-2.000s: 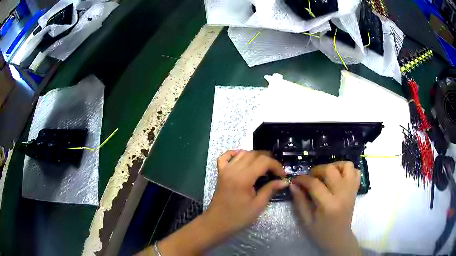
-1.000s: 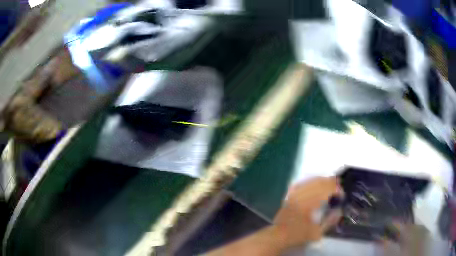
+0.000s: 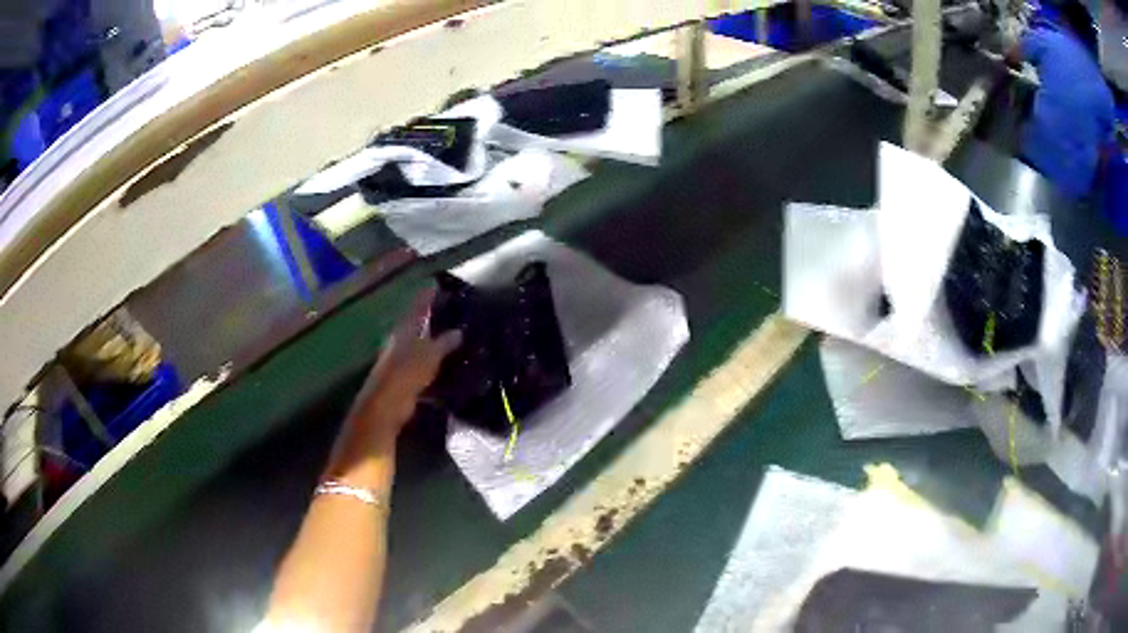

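My left hand is at the left edge of a black plastic housing on the green conveyor belt, with its fingers against the housing's side. The housing lies on a whitish foam sheet, and a yellow wire sticks out from its near end. My right hand is not in view. Another black housing lies on the white work sheet, cut off by the bottom edge.
The chipped cream rail runs between belt and bench. More wrapped black housings lie farther along the belt and on the bench at right. A cream beam crosses the upper left. A person in blue is at the upper right.
The view has swung left to the belt. My left hand has moved from the bench housing to the belt housing. My right hand has gone out of view.
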